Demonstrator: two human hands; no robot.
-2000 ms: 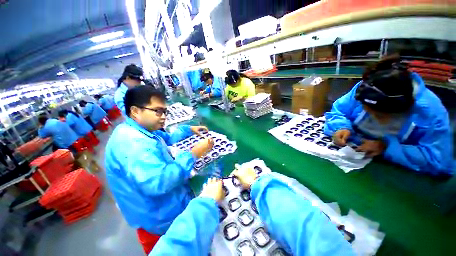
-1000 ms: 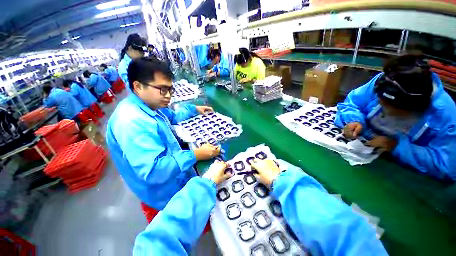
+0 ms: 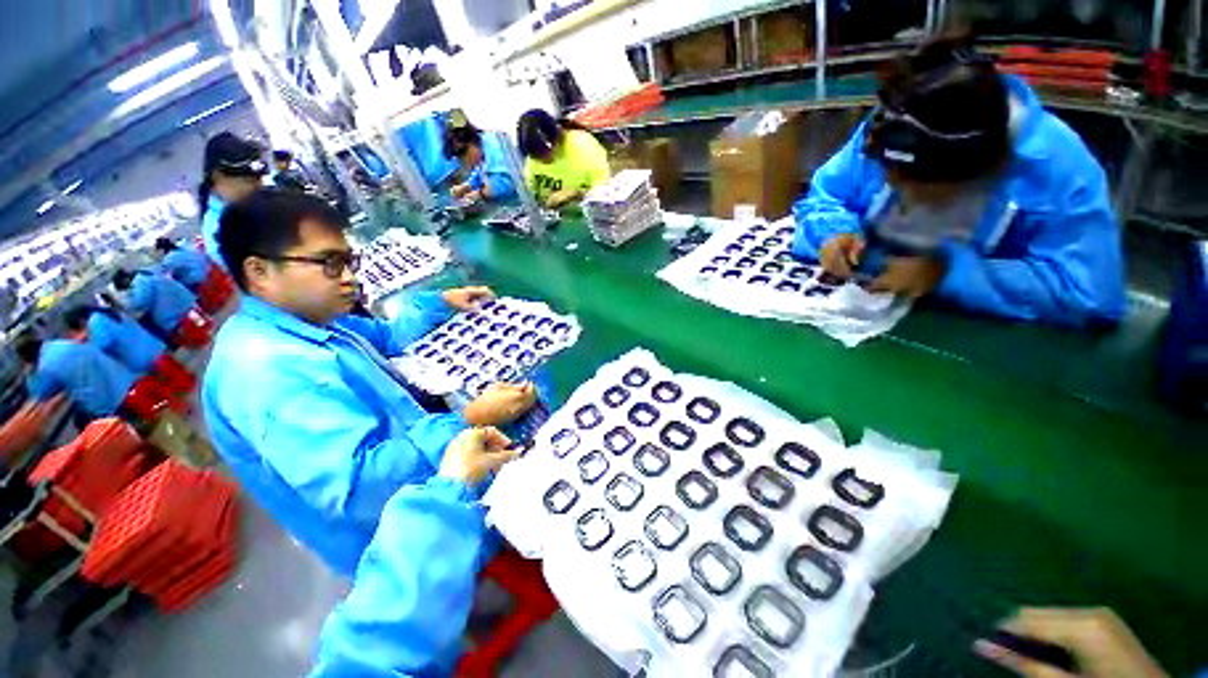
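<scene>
A white-lined tray [image 3: 563, 530] holds rows of black rounded-square housings [image 3: 717, 568], some with silvery inner edges. My left hand [image 3: 477, 454] is at the tray's left edge, fingertips close together beside a small dark spot. I cannot tell if it grips anything. A blue sheet [image 3: 531, 419] shows just beyond it, close to a neighbour's hand. My right hand [image 3: 1089, 644] is at the bottom right, partly cut off by the frame edge, away from the tray. It holds a black tool [image 3: 1028, 649], blurred, possibly the tweezers, over the green bench.
A person in a blue smock [image 3: 311, 397] works close on the left at another tray [image 3: 566, 329]. Another person [image 3: 974, 199] bends over a tray across the green bench [image 3: 623, 298]. A white stack [image 3: 623, 212] stands farther back. Red crates [image 3: 166, 536] stand on the floor at left.
My right hand has left the tray and moved to the bottom right, uncovering the housings. My left hand has moved off the housings to the tray's left edge. The view has shifted right.
</scene>
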